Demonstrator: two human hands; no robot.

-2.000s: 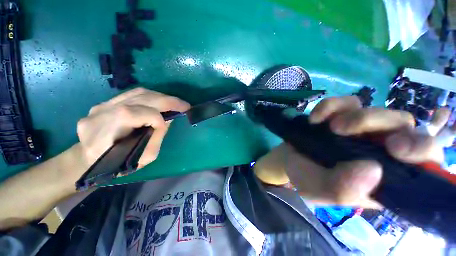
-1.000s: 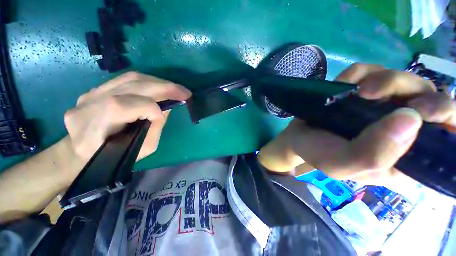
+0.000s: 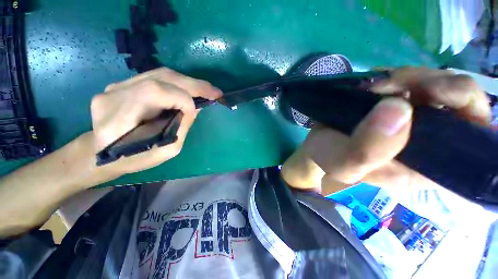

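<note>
My left hand (image 3: 144,109) grips the left part of a black plastic frame (image 3: 254,92), which is seen nearly edge-on above the green mat. My right hand (image 3: 371,136) is closed around the thick black electric screwdriver (image 3: 448,150). Its fingertips are at the right end of the frame; whether they touch it I cannot tell. The screwdriver's front end points left, beneath the frame, and its tip cannot be made out. The round perforated screw dish (image 3: 328,65) sits behind the frame and driver, partly hidden by them.
A loose row of small black plastic pieces (image 3: 143,41) lies on the green mat (image 3: 229,155) at upper left. Another black frame (image 3: 19,92) with gold dots lies at the far left edge. White plastic (image 3: 461,24) is at upper right. A blue bin (image 3: 357,210) is at lower right.
The held frame has tilted to lie more edge-on, and its left end has risen. My left hand has shifted slightly right. The screwdriver's orange part, seen earliest, no longer shows.
</note>
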